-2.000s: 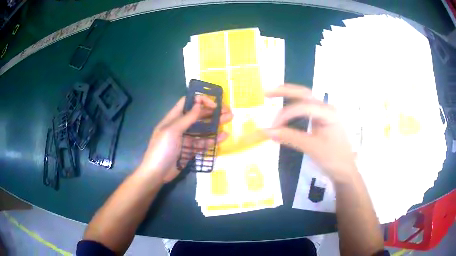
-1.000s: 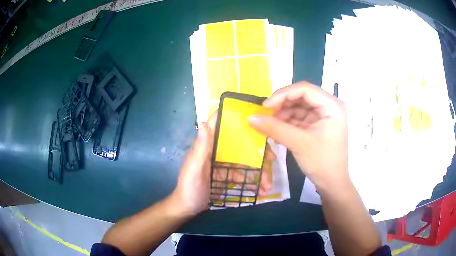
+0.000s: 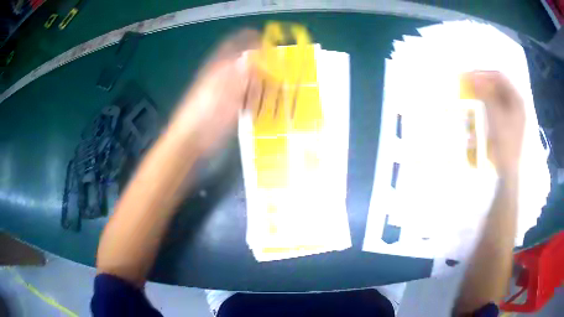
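My left hand (image 3: pixel 232 80) is blurred over the far end of the adhesive sheet stack (image 3: pixel 270 151). It holds a taped housing (image 3: pixel 302 34), whose yellow border stands out around an open window beyond the fingers; dark key bars show faintly near the fingers. My right hand (image 3: pixel 502 108) is over the used backing sheets (image 3: pixel 433 136) on the right, with a small yellow waste piece (image 3: pixel 467 86) at its fingertips. Blur hides whether the fingers still pinch it.
A loose pile of black front housings (image 3: pixel 93 164) lies on the left of the green bench (image 3: pixel 37 148). Another housing (image 3: pixel 117 62) lies beyond it. Small yellow-bordered frames (image 3: pixel 68 18) lie past the pale strip at far left. A red stool (image 3: pixel 541 278) stands at lower right.
The yellow covering the housing window is now only a border with an open middle. My left hand has moved away from me with the housing. My right hand has moved right, over the used sheets.
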